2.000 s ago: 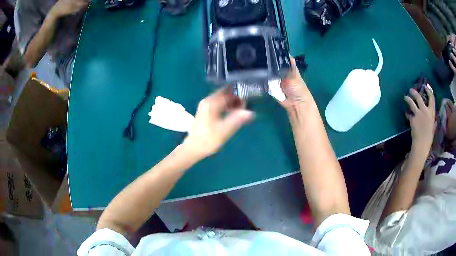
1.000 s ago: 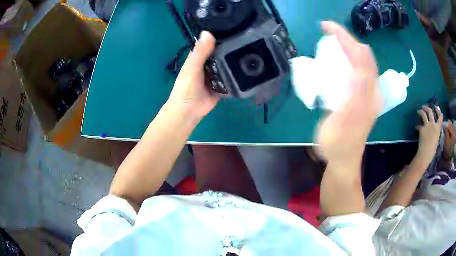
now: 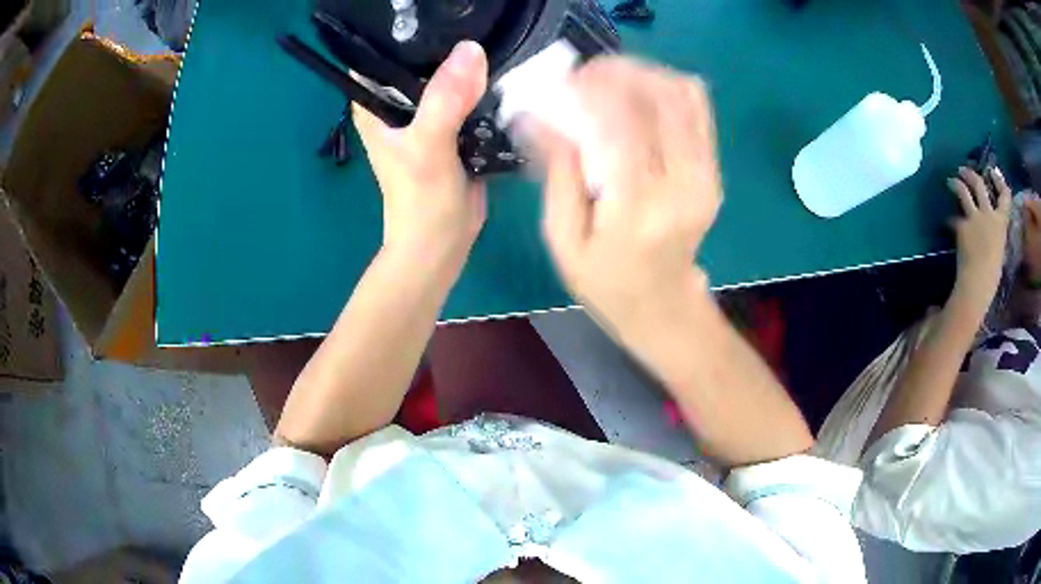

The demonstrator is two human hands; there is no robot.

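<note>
A black security camera (image 3: pixel 502 34) is held above the bench at the top centre, its round head cut off by the top edge. My left hand (image 3: pixel 434 160) grips its left side, thumb on top, by a black antenna (image 3: pixel 343 78). Small pale dots of an LED panel show beside my fingers. My right hand (image 3: pixel 639 160), blurred, holds a white cloth (image 3: pixel 550 97) against the camera's front. The cloth and hand hide the lower lens window.
A white wash bottle (image 3: pixel 862 155) with a bent spout lies on the green workbench (image 3: pixel 263 251) at the right. An open carton (image 3: pixel 57 148) with dark units stands at the left. Another person's hand (image 3: pixel 979 217) is at the right edge of the bench.
My right hand has moved left with the cloth, from beside the camera onto its front. The camera has turned in my left hand, and its lens window is now covered.
</note>
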